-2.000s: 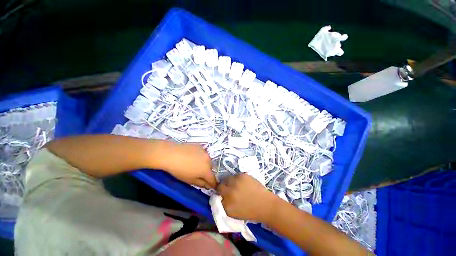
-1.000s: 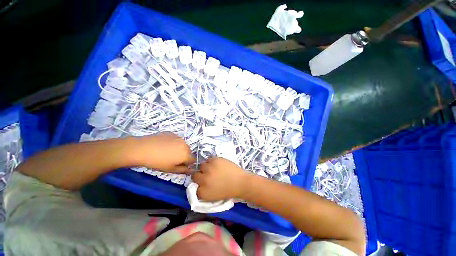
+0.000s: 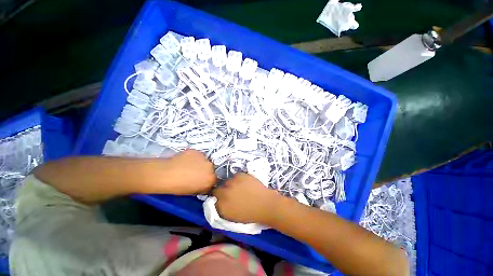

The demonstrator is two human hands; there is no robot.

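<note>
A blue crate (image 3: 373,156) lies tilted across the view, filled with white power adapters (image 3: 218,55) along its edges and looped white cords (image 3: 205,116) in the middle. My left hand (image 3: 193,171) is closed over the near side of the crate; what its fingers grip is hidden. My right hand (image 3: 241,198) is beside it, fingers curled, shut on a white cloth (image 3: 233,224) that hangs below the hand over the crate's near rim. The two hands nearly touch at the fingertips.
A white bottle (image 3: 402,57) with a metallic cap lies on the green bench (image 3: 438,108) beyond the crate. A crumpled white rag (image 3: 339,17) is at the top. Other filled crates are at left (image 3: 57,141) and lower right; ribbed blue crate walls (image 3: 454,210) are at far right.
The view has shifted, first one way and then partly back. Both hands stay together at the crate's near side. The cloth has spread sideways under my right hand.
</note>
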